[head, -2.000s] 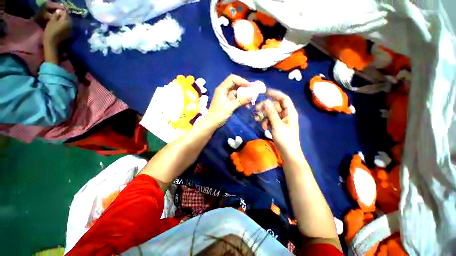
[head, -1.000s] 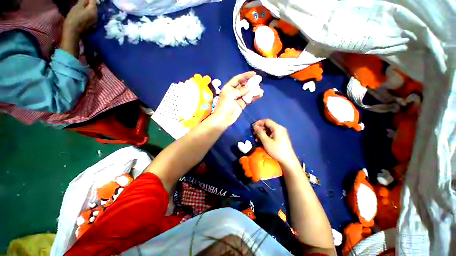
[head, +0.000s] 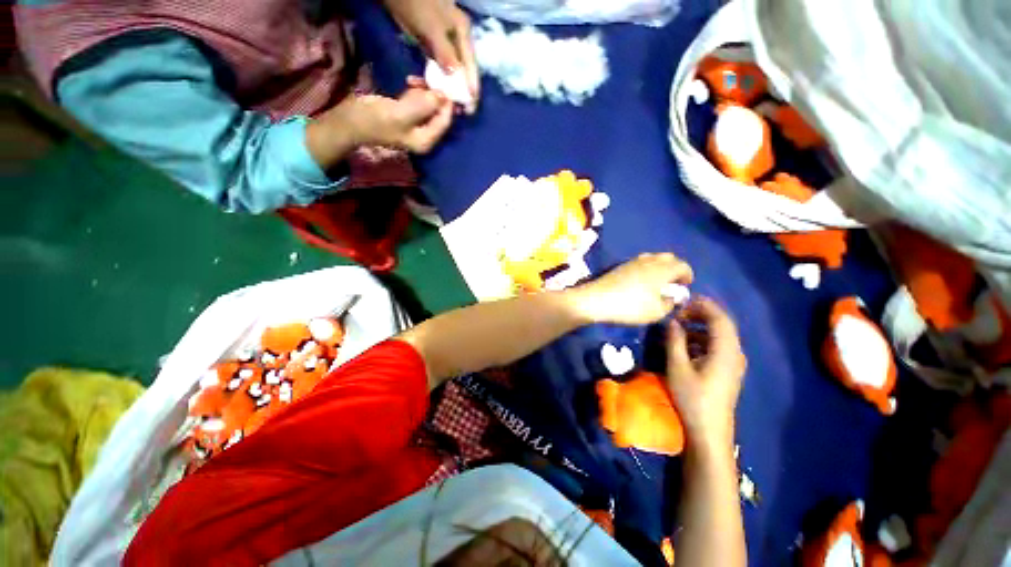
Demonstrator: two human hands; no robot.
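Note:
My left hand (head: 643, 290) is over the blue cloth and pinches a small white plush piece (head: 674, 294), mostly hidden by the fingers. My right hand (head: 705, 354) is just below and to the right, its fingers curled with fingertips close together; whether it holds a needle or thread cannot be seen. An orange plush body (head: 643, 413) lies on the cloth left of my right wrist. A heart-shaped white piece (head: 618, 358) lies just above it.
A paper sheet (head: 477, 246) bears an orange sample toy. Orange toys fill a white sack (head: 710, 197) and a white bag (head: 377, 299) by my lap. Another orange-and-white toy (head: 861, 351) lies right. A coworker's hands (head: 427, 105) hold a white piece beside white fluff (head: 543, 61).
The view has shifted left, bringing the coworker's hands and the lap bag further in. My two hands, apart a second ago, are now close together, and the white piece is more covered by my left fingers.

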